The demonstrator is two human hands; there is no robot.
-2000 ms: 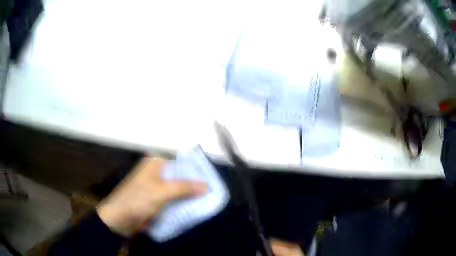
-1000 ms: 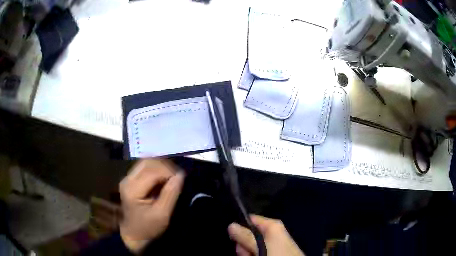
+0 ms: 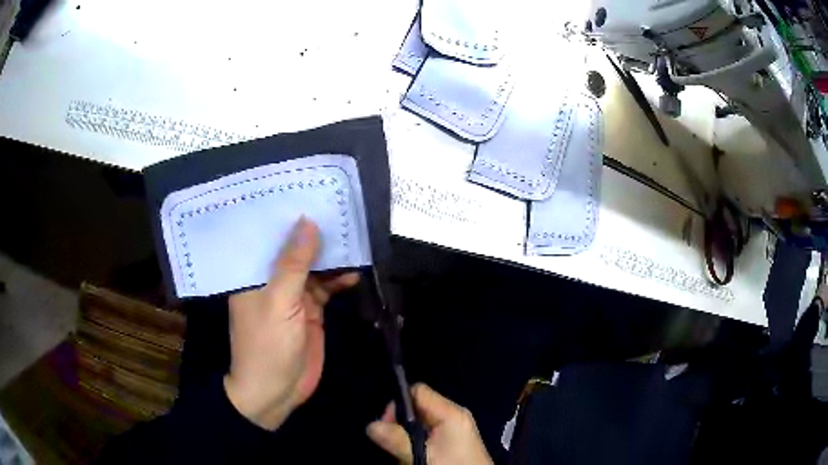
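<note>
My left hand (image 3: 277, 331) holds an untrimmed piece by its lower edge, thumb on the pale panel (image 3: 245, 222) and fingers behind. The panel has rounded top corners and a stitch line inside its edge. Dark fabric (image 3: 370, 150) shows as a wide border on its left, top and right sides. My right hand (image 3: 436, 430) holds the long tailor's shears (image 3: 389, 327) by the handles, at the bottom. The blades point up and meet the dark fabric at the panel's lower right corner. How far the blades are apart is hard to tell.
Trimmed pieces (image 3: 516, 150) overlap on the white table (image 3: 272, 82), right of the held piece. The sewing machine (image 3: 694, 36) stands at the upper right. Small scissors (image 3: 722, 243) and thin dark pointed tools (image 3: 640, 177) lie by it. Dark cloth (image 3: 608, 413) is at the lower right.
My left hand has gripped the piece, which was lying at the table edge, and it now sits further left. The shears have moved down from across the panel to its lower right corner.
</note>
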